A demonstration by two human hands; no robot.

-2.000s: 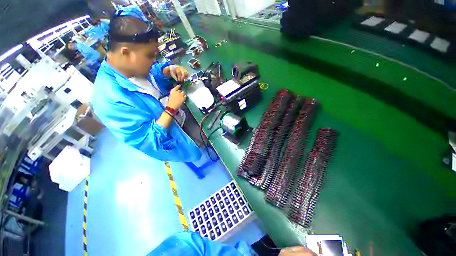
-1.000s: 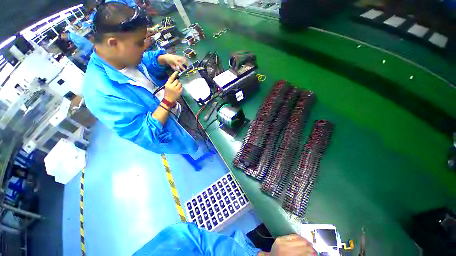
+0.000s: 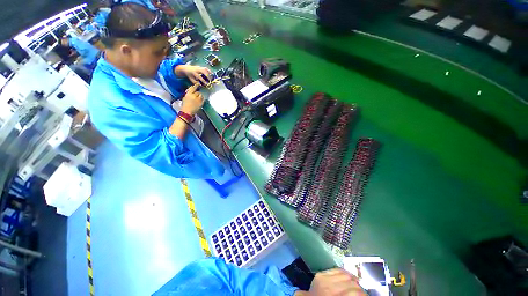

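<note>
A white display panel (image 3: 370, 272) with a dark window lies at the bottom edge of the view, partly cut off. A yellow-orange flex tab (image 3: 399, 280) sticks out at its right side. My left hand (image 3: 337, 283) is at the panel's left edge with its fingers on or over it; the fingertips are partly cut off, so its grip cannot be made out. A thin upright tool (image 3: 412, 278), likely the soldering iron, stands right of the panel. My right hand is not in view.
Long dark ribbed rows of wired components (image 3: 312, 156) lie on the green bench (image 3: 428, 191). A grid tray (image 3: 248, 234) is left of the bench edge. A shiny spool (image 3: 260, 136) stands near black equipment (image 3: 272, 98). A person in a blue smock (image 3: 139, 121) works at the left.
The panel has come further into view and its yellow tab now shows. My left hand has moved up into the picture. The camera view has shifted slightly, and the thin tool shows more clearly.
</note>
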